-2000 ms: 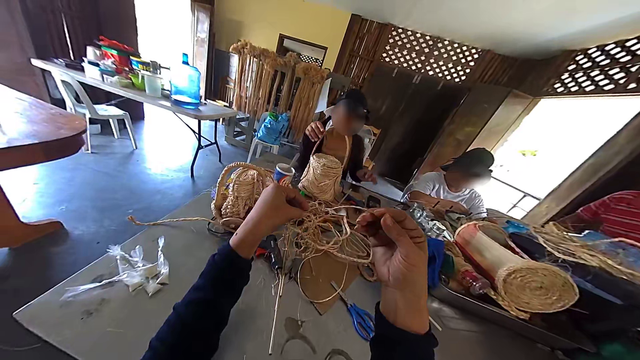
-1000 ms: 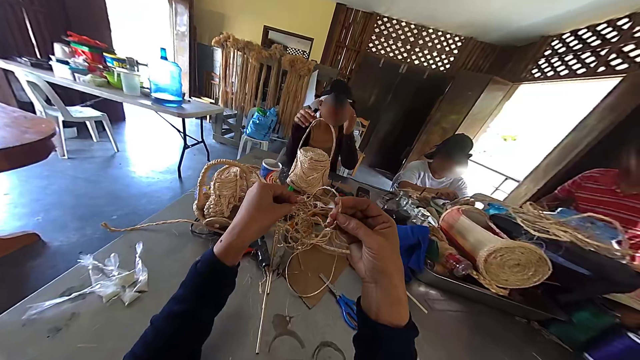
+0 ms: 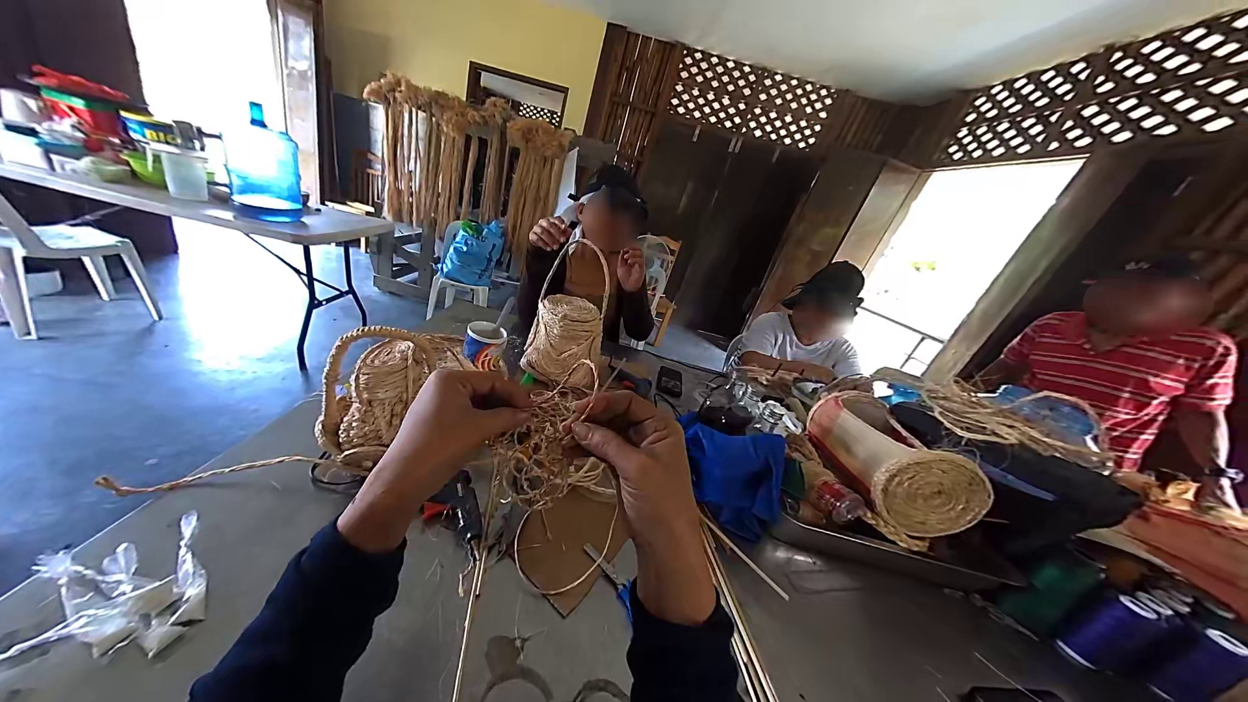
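Observation:
Both my hands are raised over the grey table in the head view. My left hand [image 3: 448, 429] pinches thin natural-fibre strands between thumb and fingers. To its right, my right hand [image 3: 639, 453] holds strands of the same tangle between thumb and forefinger. The tangled fibre strands [image 3: 551, 453] hang between and below the hands, over a piece of brown cardboard [image 3: 565, 546]. A small woven basket with a tall handle [image 3: 565, 336] stands just beyond. Left of it lies another braided fibre basket [image 3: 383, 390]. Blue-handled scissors [image 3: 622, 588] lie partly hidden by my right wrist.
Small tied plastic bags of white material [image 3: 136, 600] lie at the left. A hot glue gun [image 3: 466, 517] is near my left forearm. At the right are a blue cloth [image 3: 738, 473], a coiled fibre cylinder [image 3: 931, 492], a metal tray [image 3: 877, 551] and thread spools [image 3: 1121, 624]. Several people sit around the table.
My hands remain close together on the strands. The person across the table has raised a second hand into sight beside the basket handle. The view has shifted somewhat to the right.

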